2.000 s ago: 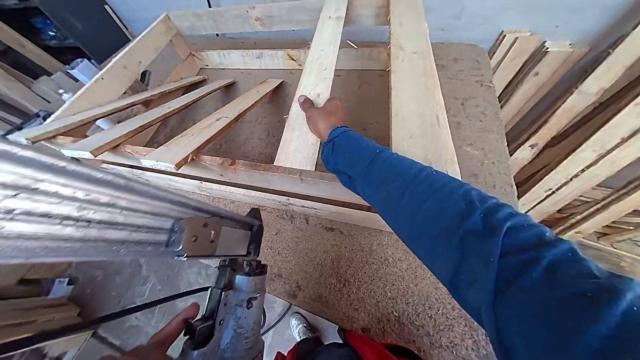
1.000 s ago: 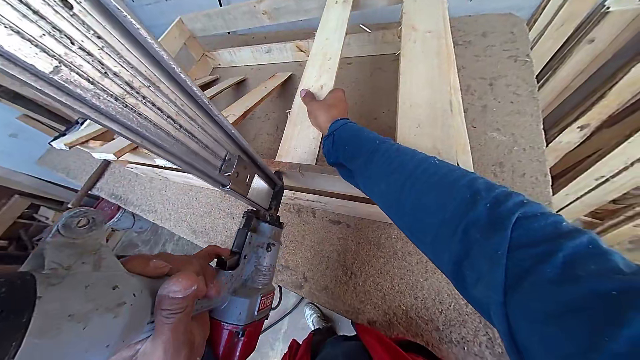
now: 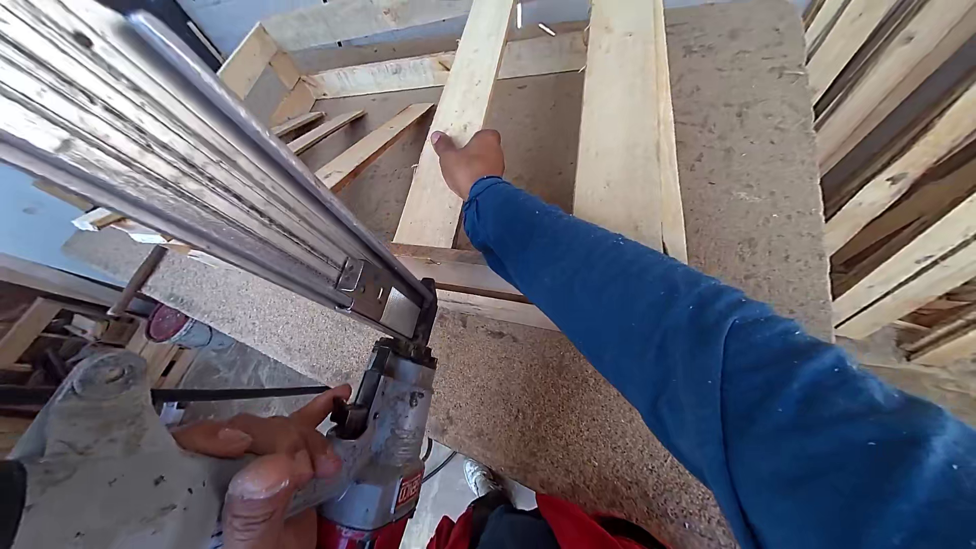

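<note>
My left hand [image 3: 274, 465] is wrapped around the handle of a pneumatic nail gun [image 3: 385, 435], whose long metal magazine [image 3: 191, 145] slants across the upper left. With thumb and fingers, my right hand [image 3: 469, 162] grips a wooden slat [image 3: 450, 137] that lies across a wooden frame [image 3: 488, 278]. To its right, a wider board [image 3: 621, 130] spans the same frame. Several narrower slats [image 3: 377, 146] rest inside the frame on the left, partly hidden by the magazine. The nail gun's nose is near the frame's near rail; whether they touch is unclear.
The frame lies on a particleboard-like worktop [image 3: 534, 381]. Stacked lumber [image 3: 907, 175] stands along the right. At the lower left are a bucket [image 3: 179, 326] and wood pieces on the floor. A dark hose runs under the worktop's edge, near a shoe [image 3: 479, 476].
The nail gun in my left hand has risen and turned, its magazine now slanting steeply up to the left. My right hand stays on the slat.
</note>
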